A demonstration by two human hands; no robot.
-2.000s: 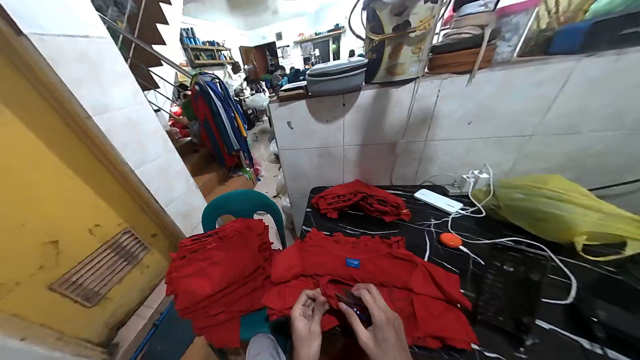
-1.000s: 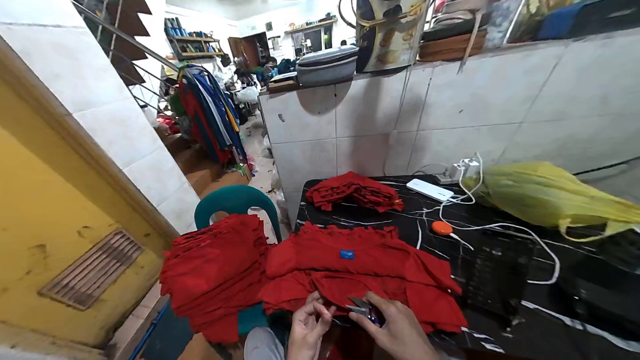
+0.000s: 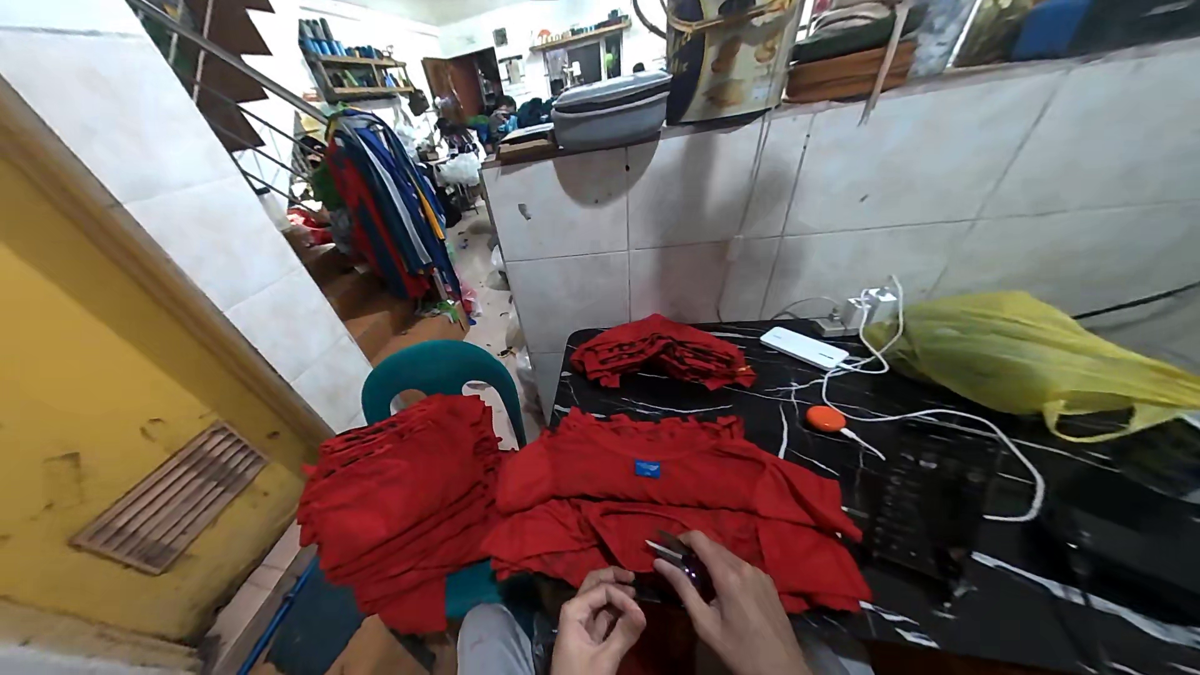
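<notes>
Red garments (image 3: 656,502) with a blue neck label (image 3: 647,469) lie spread on the black marble-patterned table in front of me. My right hand (image 3: 736,600) grips small thread snips (image 3: 682,561), their blades pointing up and left over the lower red cloth. Just left of it, my left hand (image 3: 597,623) has thumb and fingertips pinched together at the garment's near edge; whether thread or cloth is between them cannot be told. A stack of folded red garments (image 3: 403,506) rests on the green plastic chair (image 3: 441,367) at the left. Another folded red bundle (image 3: 661,352) lies further back.
On the table's right are a white power bank (image 3: 804,348), a white cable, an orange round device (image 3: 825,419), a yellow plastic bag (image 3: 1022,361) and a dark object (image 3: 937,497). A tiled half wall (image 3: 694,234) borders the back. Hanging clothes (image 3: 394,206) are beyond the chair.
My left hand has moved away from the snips, and its fingertips have come off the cloth they were at. The right hand keeps the snips near the same fold.
</notes>
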